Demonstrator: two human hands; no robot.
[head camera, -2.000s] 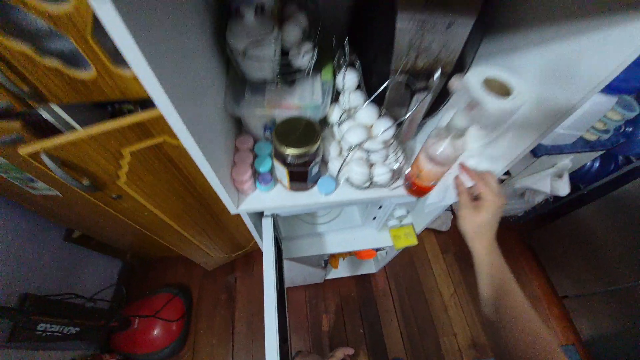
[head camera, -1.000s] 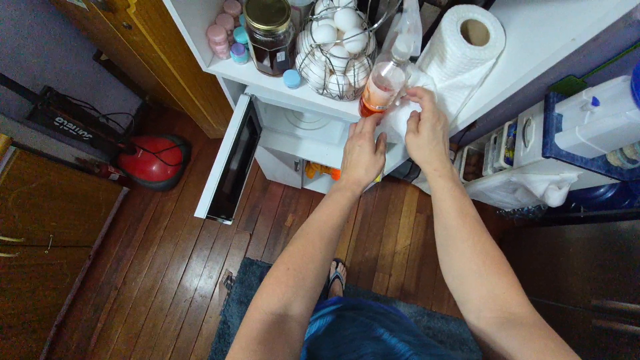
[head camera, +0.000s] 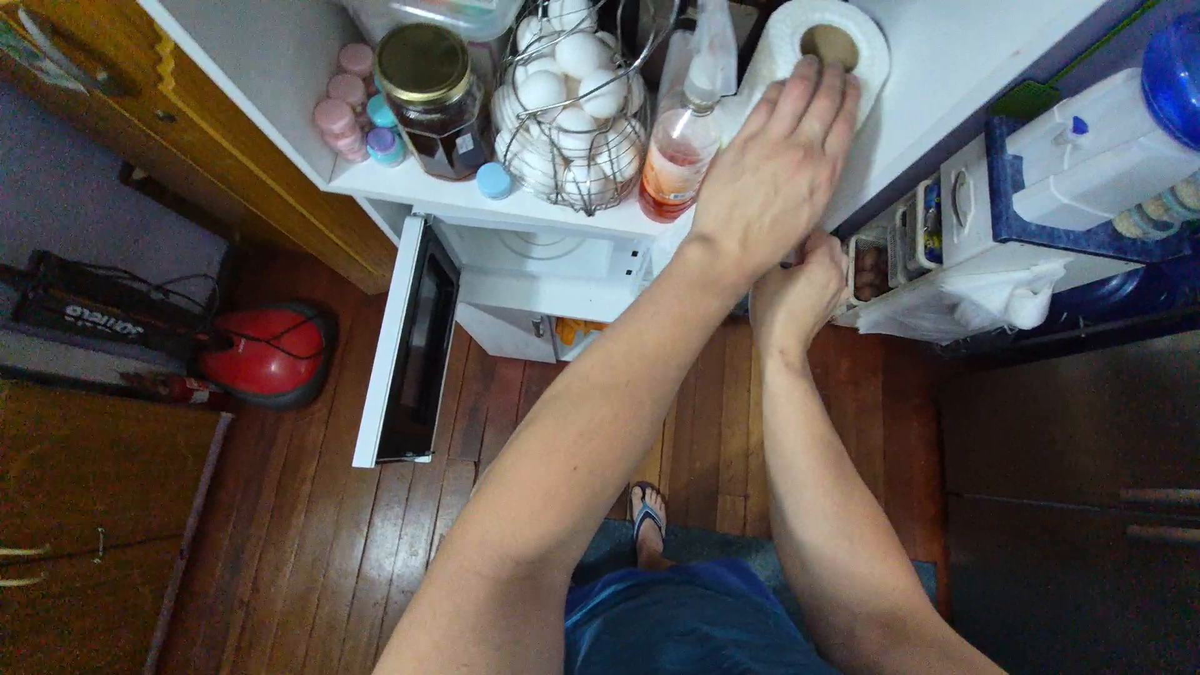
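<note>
My left hand (head camera: 783, 159) lies over the top and side of an upright paper towel roll (head camera: 764, 47) on the white shelf, its fingers reaching the cardboard core. Below it, my right hand (head camera: 802, 286) is at the lower end of the roll, by the shelf's front edge, with fingers curled; what they pinch is hidden. Just left of my left hand stands a clear spray bottle (head camera: 677, 164) with reddish liquid. A wire basket of white eggs (head camera: 577, 108) sits beside the bottle.
A dark jar with a gold lid (head camera: 427, 94), a blue cap (head camera: 494, 180) and small pink-lidded bottles (head camera: 337, 122) share the shelf. Below, a microwave door (head camera: 408, 356) hangs open. A blue-edged rack (head camera: 1003, 206) with a white plastic bag (head camera: 1003, 295) stands right. A red vacuum cleaner (head camera: 267, 352) is on the floor.
My left hand has moved from the spray bottle up and right onto the paper towel roll. My right hand has moved from beside the bottle to the roll's lower end.
</note>
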